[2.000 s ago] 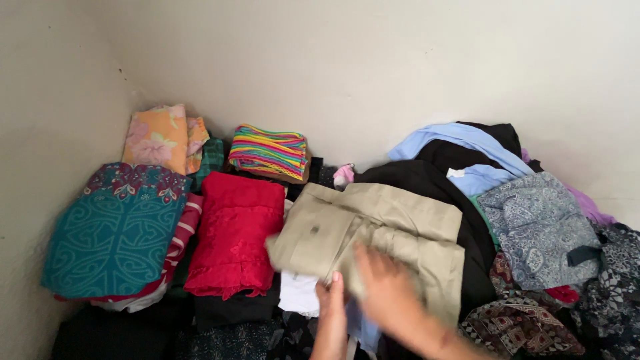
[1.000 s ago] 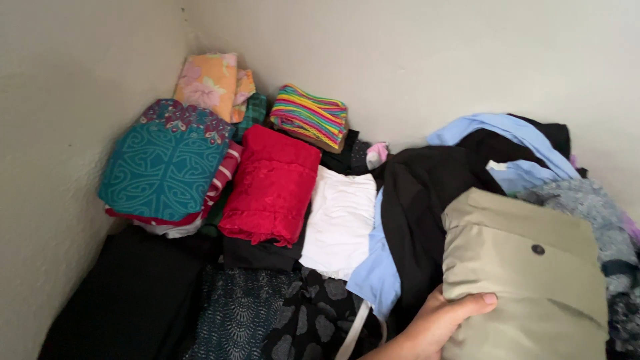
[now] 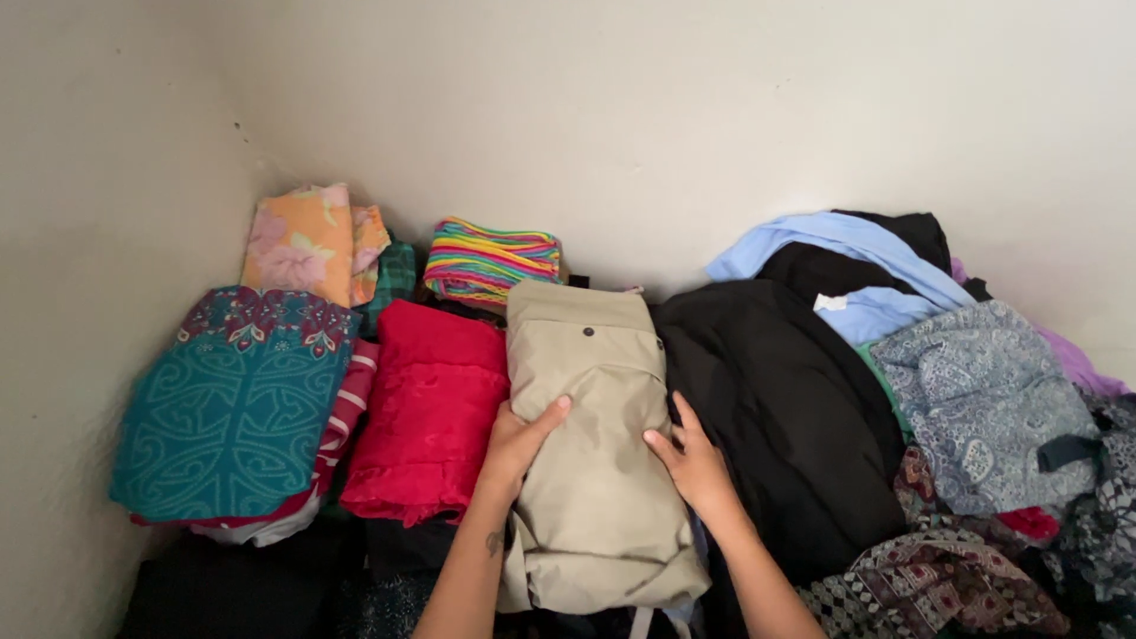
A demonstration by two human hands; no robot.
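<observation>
A folded khaki garment (image 3: 590,497) with a dark button lies lengthwise between a folded red cloth (image 3: 430,417) and a heap of black fabric (image 3: 781,408). My left hand (image 3: 524,444) grips its left edge, thumb on top and fingers hidden beneath or beside it. At its right edge is my right hand (image 3: 692,457), with the thumb on the cloth and the fingers spread along the side, beside the black fabric. The white cloth seen earlier is hidden from view.
Teal patterned cloth (image 3: 235,408) tops a pile at left, with orange floral cloth (image 3: 302,248) behind. A striped multicoloured bundle (image 3: 493,257) lies near the wall (image 3: 621,115). Light blue fabric (image 3: 874,311), grey-blue paisley cloth (image 3: 985,408) and brown patterned cloth (image 3: 950,586) are at right.
The khaki garment, held by one visible hand over the right side a second ago, has moved left and now lies beside the red cloth, covering the white cloth's place. Both hands are on it.
</observation>
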